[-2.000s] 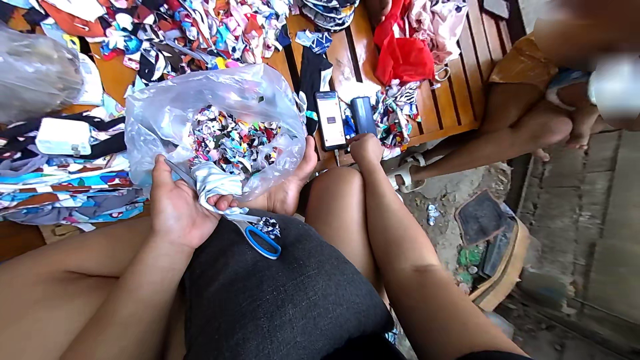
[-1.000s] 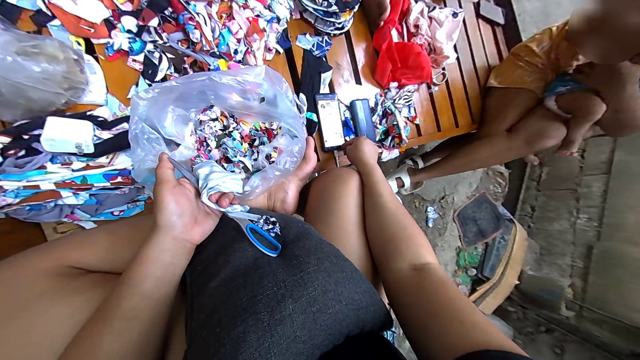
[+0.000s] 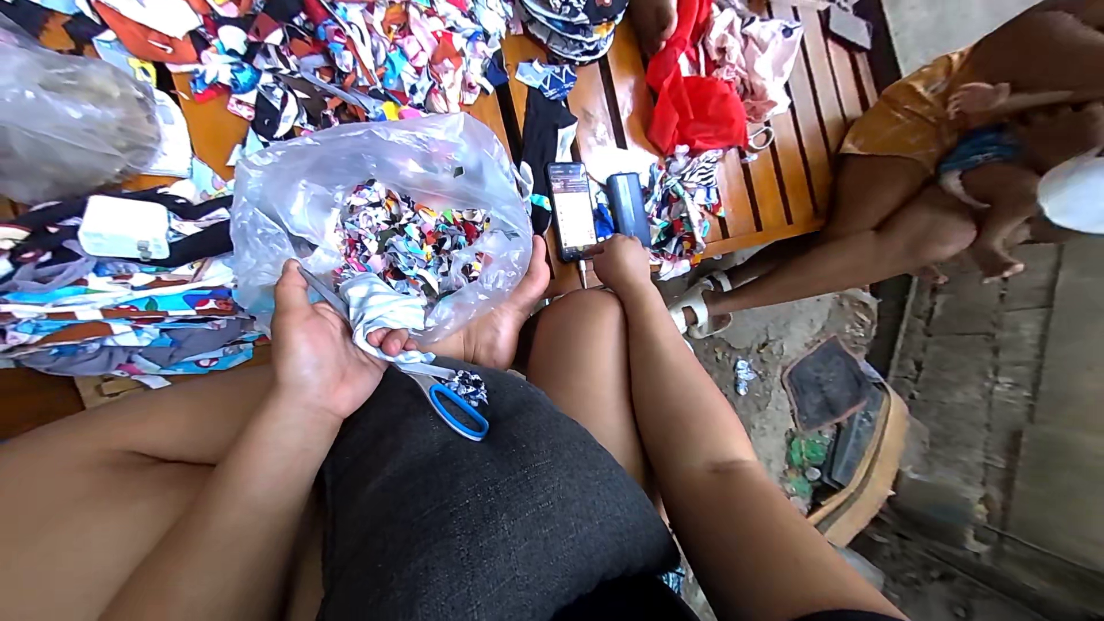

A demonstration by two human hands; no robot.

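My left hand (image 3: 323, 354) lies palm up with its fingers curled around a bunched white cloth (image 3: 384, 315) and a pair of scissors; the blue-rimmed handle (image 3: 459, 412) hangs over a dark cushion (image 3: 483, 517) on my lap. Just beyond is a clear plastic bag (image 3: 285, 181), its mouth wide, holding many small fabric scraps (image 3: 405, 233). My right hand (image 3: 619, 259) reaches to the lower edge of a smartphone (image 3: 572, 211) with a lit screen, a finger at its corner. A dark oblong device (image 3: 628, 205) lies right beside the phone, and a cable runs from the phone's bottom end.
Cloth strips (image 3: 155, 319), a white charger-like block (image 3: 125, 227) and another plastic bag (image 3: 78, 121) lie at left. Fabric scraps (image 3: 388, 52) cover the slatted wooden bench's far part. Red cloth (image 3: 699, 103) lies near its right edge. A seated person (image 3: 906, 198) holds a small child at right.
The person at right and the child have shifted position. My hands have stayed nearly where they were, with the scissors and cloth still in the left one.
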